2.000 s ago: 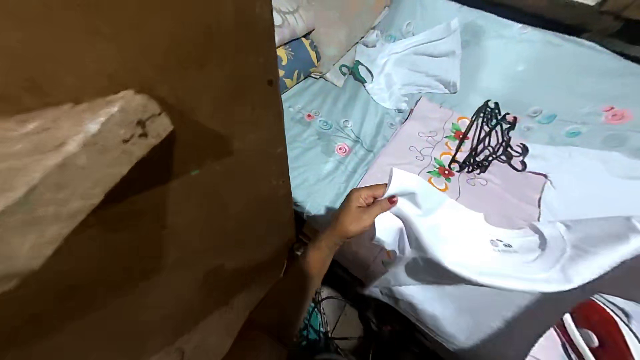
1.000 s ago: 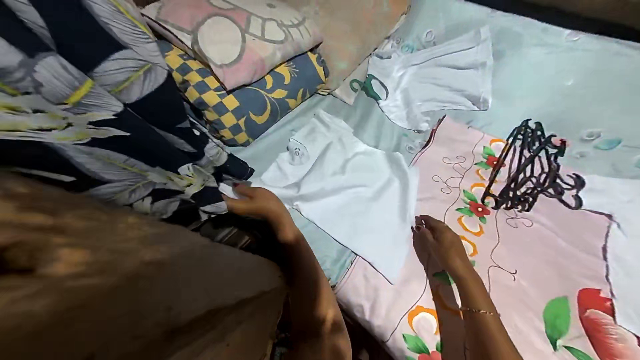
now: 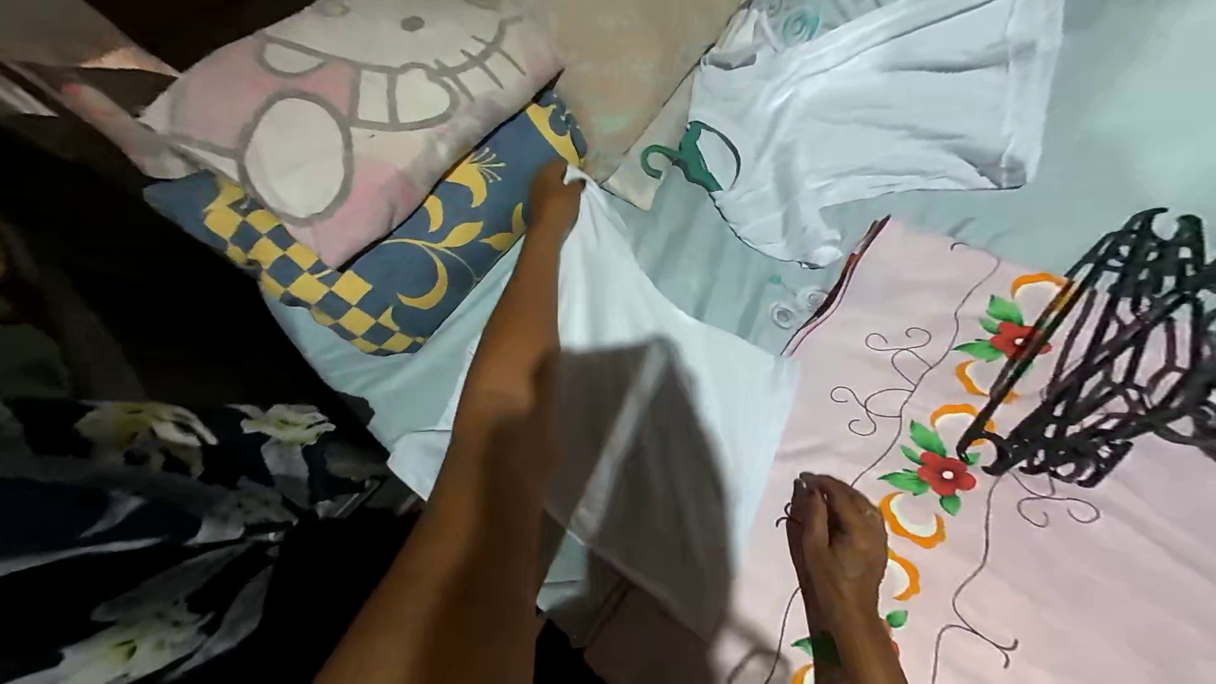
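Observation:
A white shirt (image 3: 684,399) lies partly spread on the bed, across the edge of a pink cloth (image 3: 855,380) with painted flowers. My left hand (image 3: 556,199) pinches and lifts one corner of this shirt, close to the pillows. Above the pink cloth, to the right of the shirt, is my right hand (image 3: 836,532), its fingers curled; whether it holds anything cannot be made out. A pile of black plastic hangers (image 3: 1111,351) rests on the pink cloth. Farther back lies another white garment (image 3: 883,104) with a green hanger (image 3: 689,157) at its neck.
A pink cartoon-print pillow (image 3: 380,104) lies on a blue and yellow patterned pillow (image 3: 427,237) at the upper left, beside a beige pillow (image 3: 627,66). Dark floral fabric (image 3: 142,532) hangs at the lower left. A pale blue sheet (image 3: 1130,142) covers the bed.
The white shirt, held up in my left hand two seconds ago, now lies partly on the bed. Since one second ago my left hand has moved toward the pillows. The view has shifted closer.

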